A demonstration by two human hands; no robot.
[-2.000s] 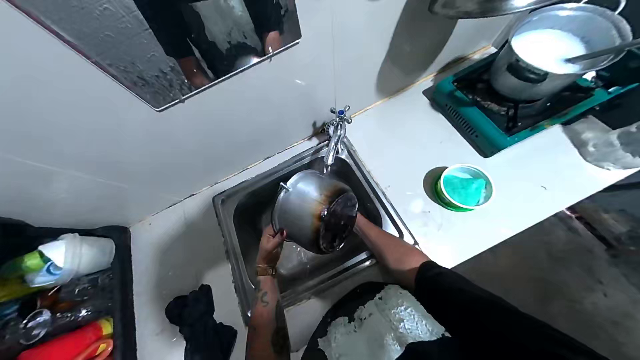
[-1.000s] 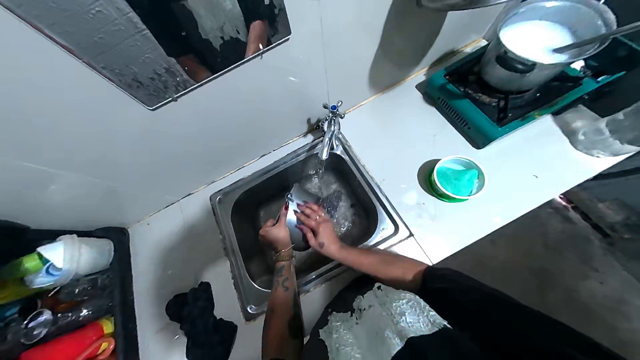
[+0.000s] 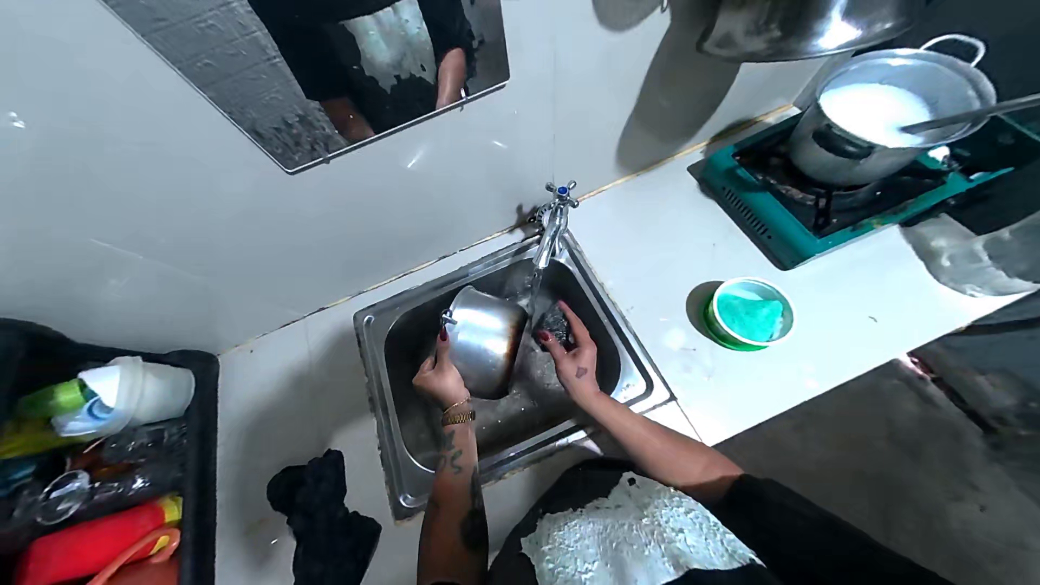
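My left hand (image 3: 443, 375) holds a small metal pot (image 3: 485, 340) by its rim side, tilted over the stainless steel sink (image 3: 390, 455); the pot's wall is scorched brown near its base. To the right of the pot, my right hand (image 3: 575, 357) grips a dark scouring pad (image 3: 554, 325) between thumb and fingers, apart from the pot. A thin stream of water runs down from the tap (image 3: 553, 226) between the pot and the pad.
A green-and-white tub (image 3: 749, 314) with a turquoise sponge stands right of the sink. Beyond it, a large pot (image 3: 853, 158) of white liquid sits on a teal gas stove (image 3: 772, 219). A black cloth (image 3: 323, 516) and a black crate (image 3: 203, 455) are at left. A mirror (image 3: 301, 158) hangs above.
The pot, its scorched base toward the right hand two seconds ago, was turned low in the sink one second ago and is now raised at the left. My right hand has moved away from it.
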